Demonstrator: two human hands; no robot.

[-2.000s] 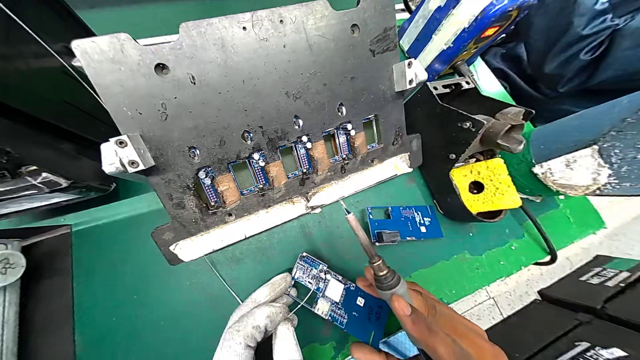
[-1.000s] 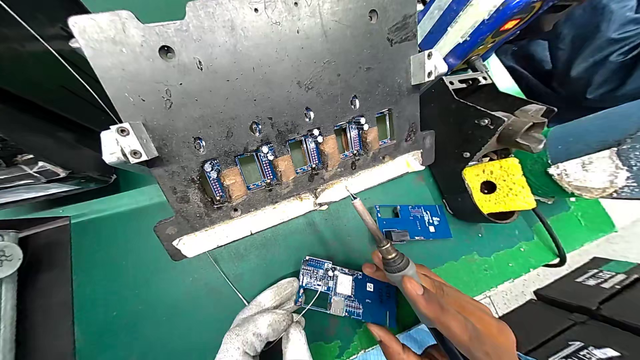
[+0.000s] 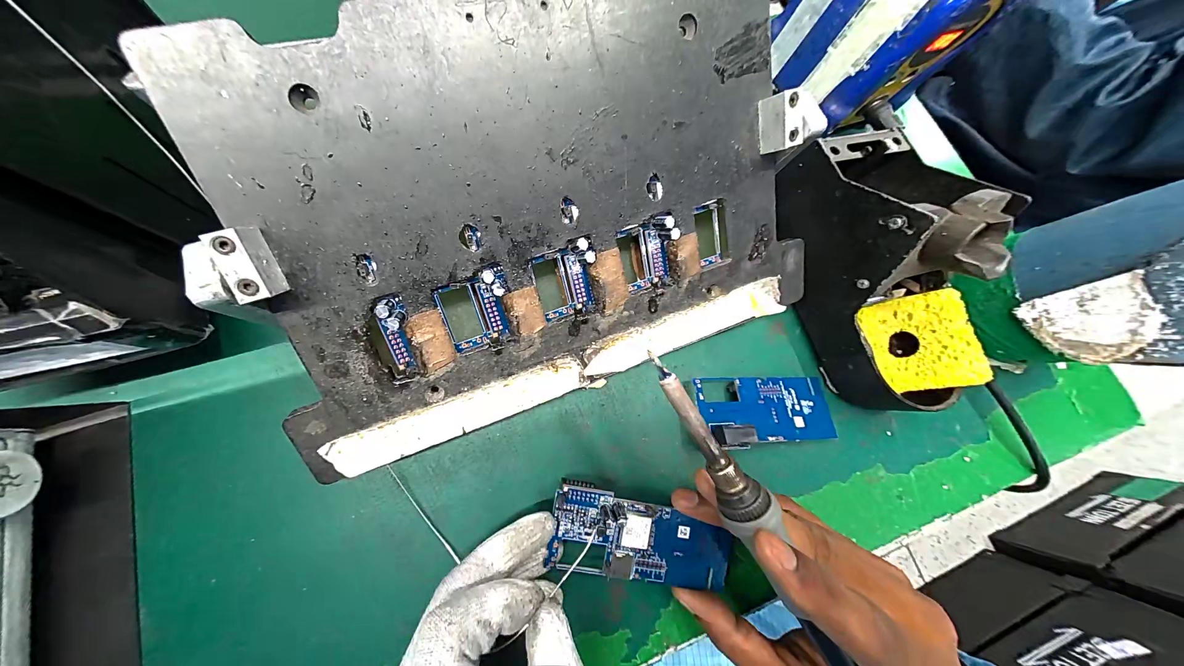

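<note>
My left hand (image 3: pixel 504 597), in a white knit glove, pinches thin solder wire (image 3: pixel 575 566) and touches the left end of a populated blue circuit board (image 3: pixel 680 546). The wire's end lies over the components. My bare right hand (image 3: pixel 814 573) grips a soldering iron (image 3: pixel 731 481) by its grey collar, with fingers also at the board's right end. The iron's tip points up and left, above the green mat and off the board. Behind it lies a second blue board (image 3: pixel 786 407). A black fixture plate (image 3: pixel 518 139) holds several small blue boards in its cutouts.
A soldering iron stand (image 3: pixel 814 277) with a yellow sponge (image 3: pixel 925 342) stands at the right. Metal clamp blocks (image 3: pixel 236 266) sit at the plate's sides. Black boxes (image 3: pixel 1082 518) are at the lower right. A blue striped device (image 3: pixel 869 46) and a person's dark clothing (image 3: pixel 1064 102) are at upper right.
Both hands stay around the board, which has turned to lie more level than two seconds ago. The iron is still in my right hand, its tip off the board.
</note>
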